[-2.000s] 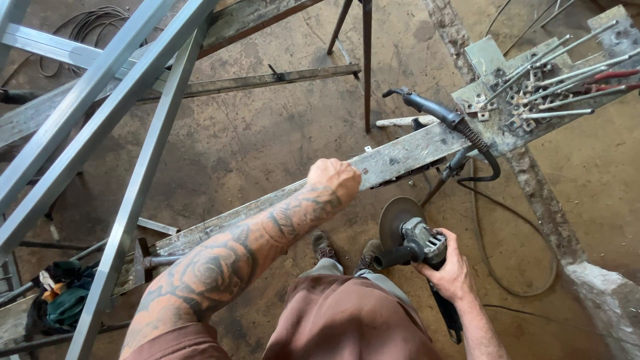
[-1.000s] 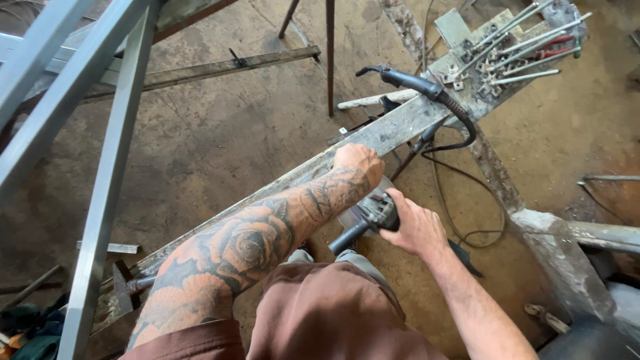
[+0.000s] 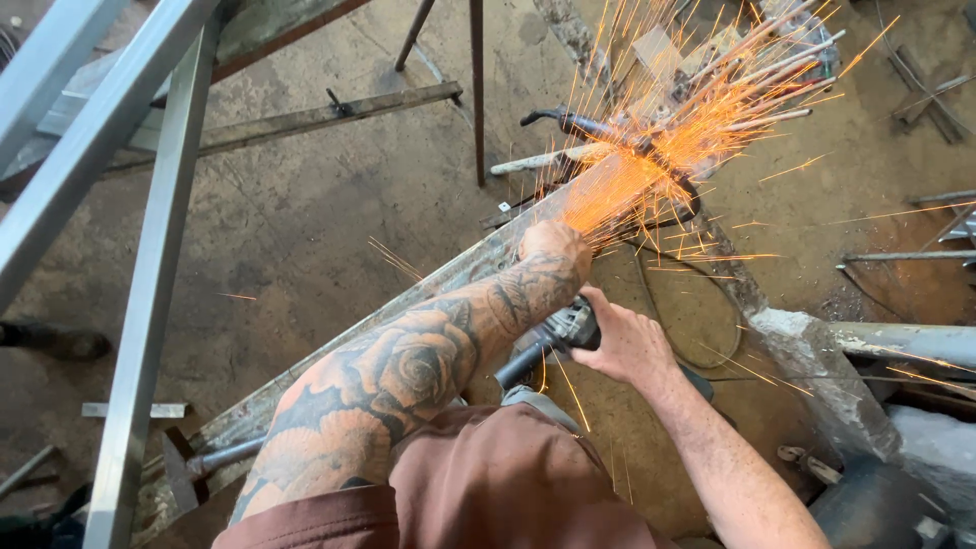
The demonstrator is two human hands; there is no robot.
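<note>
An angle grinder (image 3: pixel 568 328) is in my right hand (image 3: pixel 627 335), its black side handle pointing down and to the left. The disc is hidden under my left forearm. From beside my left hand (image 3: pixel 555 242), orange sparks (image 3: pixel 633 194) spray up and to the right along the long metal beam (image 3: pixel 473 259). My left hand rests closed at the beam; whatever its fingers hold cannot be seen. Across the beam, within the sparks, lies a black welding torch (image 3: pixel 583 126). Beyond it metal rods (image 3: pixel 770 120) are heaped on the beam's far end.
Square metal tubes (image 3: pixel 152 274) stand at the left. A hammer (image 3: pixel 183 465) lies on the beam's near end. A cable (image 3: pixel 736 335) loops on the floor at the right, near a pale concrete edge (image 3: pixel 793 328). A boot (image 3: pixel 57 341) shows at the left edge.
The grinder has moved from right of my left hand to beneath my left forearm. Sparks now fly up and right; neither earlier frame shows any.
</note>
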